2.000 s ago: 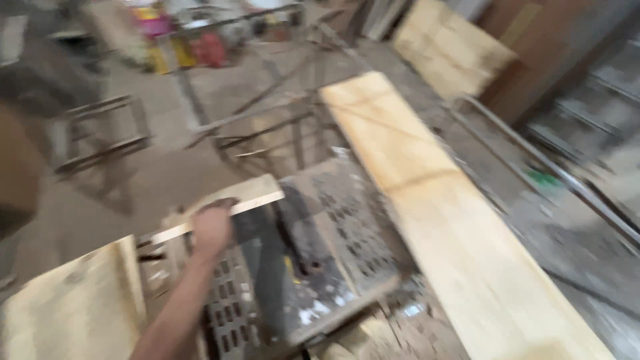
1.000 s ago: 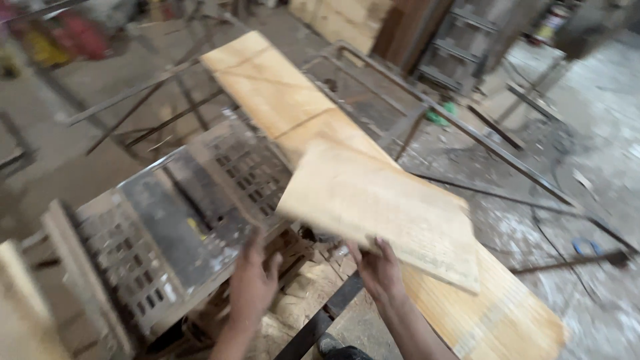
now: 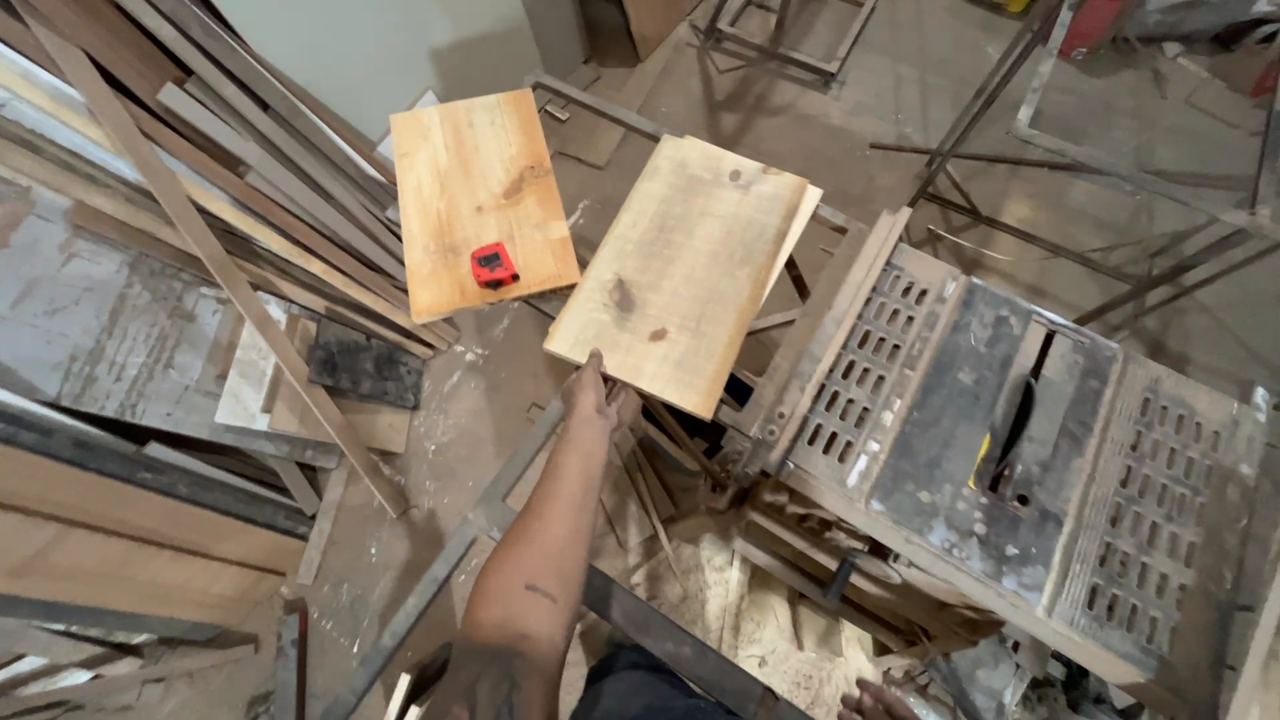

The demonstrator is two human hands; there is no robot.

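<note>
My left hand (image 3: 597, 400) grips the near edge of a pale, knotted wooden board (image 3: 680, 280), its thumb on top and its fingers beneath. The board overlaps another board (image 3: 800, 235) whose edge shows on the right. To their left lies a more orange wooden board (image 3: 480, 190) with a red tape measure (image 3: 494, 266) on it. My right hand (image 3: 875, 702) is at the bottom edge, partly cut off, with its visible fingers apart and nothing seen in them. A table saw (image 3: 960, 430) stands to the right, its blade (image 3: 1018, 420) raised through the slot.
Long wooden planks (image 3: 250, 180) lean at the left, beside stacked offcuts (image 3: 330, 380). A metal frame (image 3: 480, 520) runs around the boards and past my left arm. Sawdust and scraps (image 3: 760, 620) lie below the saw's near side. More metal frames (image 3: 1130, 180) stand beyond the saw.
The view has swung left. One second ago a board was in my right hand over a long plank; now my left hand grips a board left of the saw and my right hand is low.
</note>
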